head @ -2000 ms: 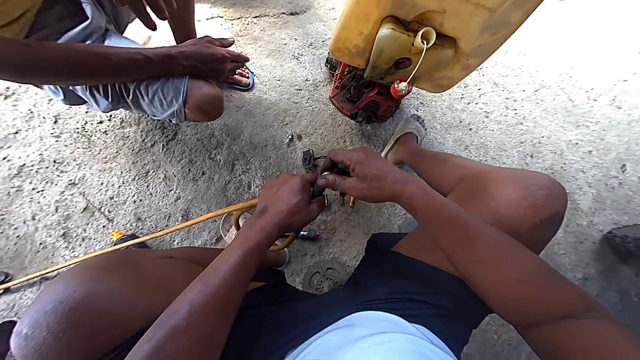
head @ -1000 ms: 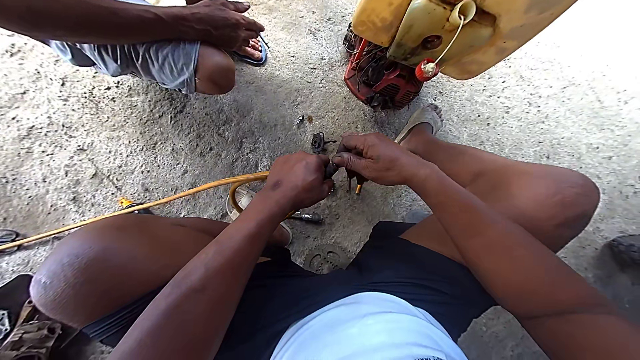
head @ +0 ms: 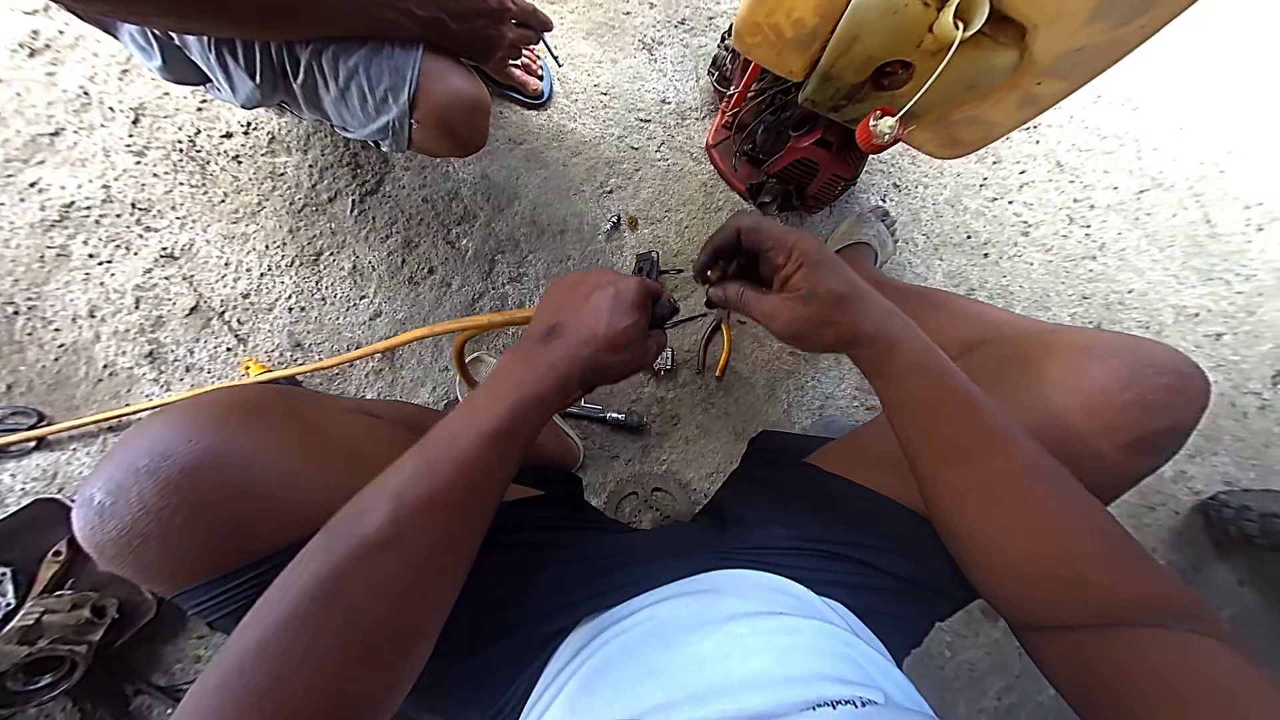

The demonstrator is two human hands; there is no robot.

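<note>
My left hand is closed around a dark tool or part with a thin tip pointing right; most of it is hidden by the fingers. A yellow hose runs from the left edge and curls beside that wrist. To the right, my right hand pinches a small brassy piece between thumb and fingers, apart from the left. Pliers with orange-and-dark handles lie on the concrete between and below the hands. Just beyond my left fingers is a small black part.
A red engine with a yellow plastic tank stands ahead. Nearby on the ground are a spark plug, a ratchet-like metal tool and a round sprocket-like disc. Another person's knee is at upper left; metal parts lie lower left.
My hands were together over the dark part; now my right hand has drawn away to the right and up, and the pliers show more fully between them.
</note>
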